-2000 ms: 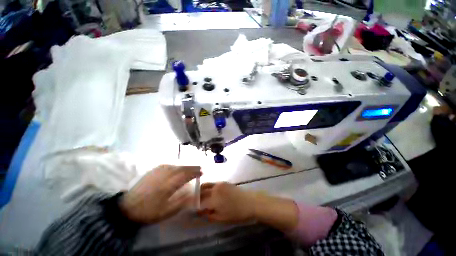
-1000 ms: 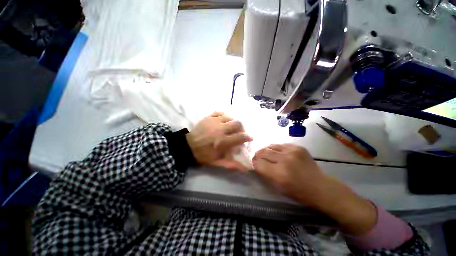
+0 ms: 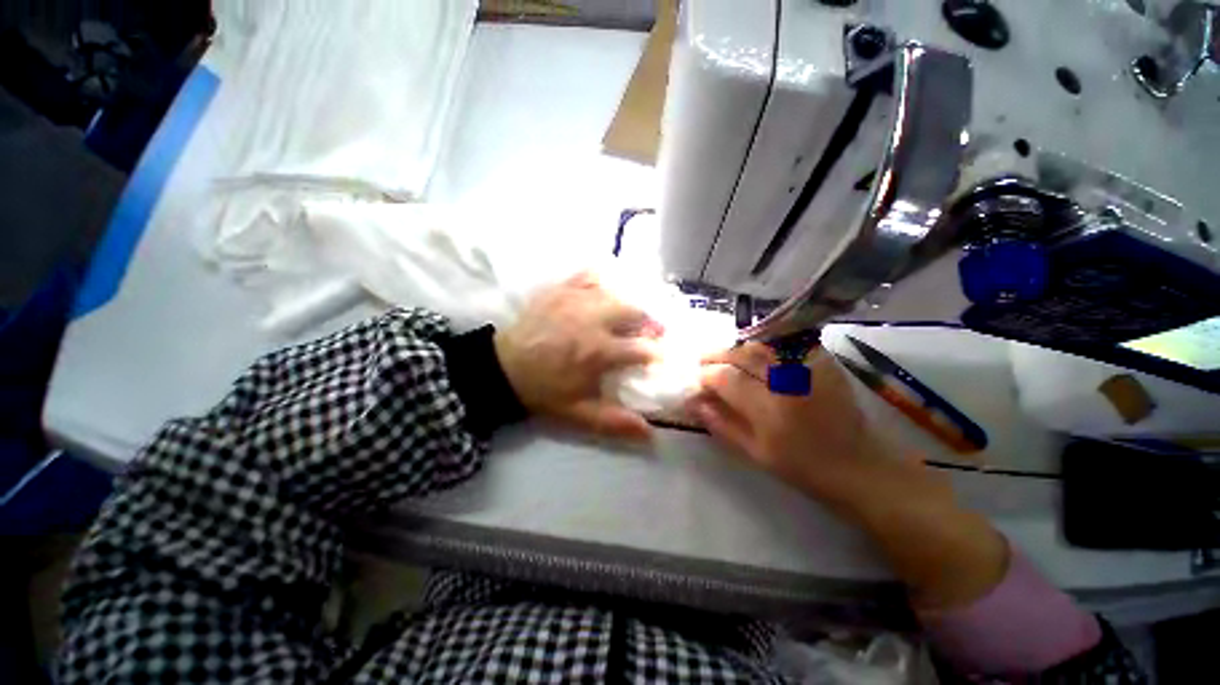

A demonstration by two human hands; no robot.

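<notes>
A white fabric piece [image 3: 658, 379] lies under both hands near the needle, its edges partly lost in the lamp glare. My left hand [image 3: 575, 355] rests on its left side with the fingers spread. My right hand [image 3: 783, 412] is at its right side, fingertips on the fabric just below and beside the needle area. The white sewing machine head [image 3: 736, 147] stands above, with a shiny curved metal strip [image 3: 910, 174] and a blue knob [image 3: 789, 376]. The presser foot and needle are hard to make out in the glare.
A stack of white pieces [image 3: 341, 94] lies upper left, with loose white fabric [image 3: 388, 254] below it. Thread snips [image 3: 917, 398] lie right of my right hand, with a dark flat case [image 3: 1137, 493] beyond. Tan cardboard [image 3: 642, 94] is behind the machine head.
The view has tilted down and closer to the machine. Both hands have moved with the fabric from the table's front edge up to the needle area.
</notes>
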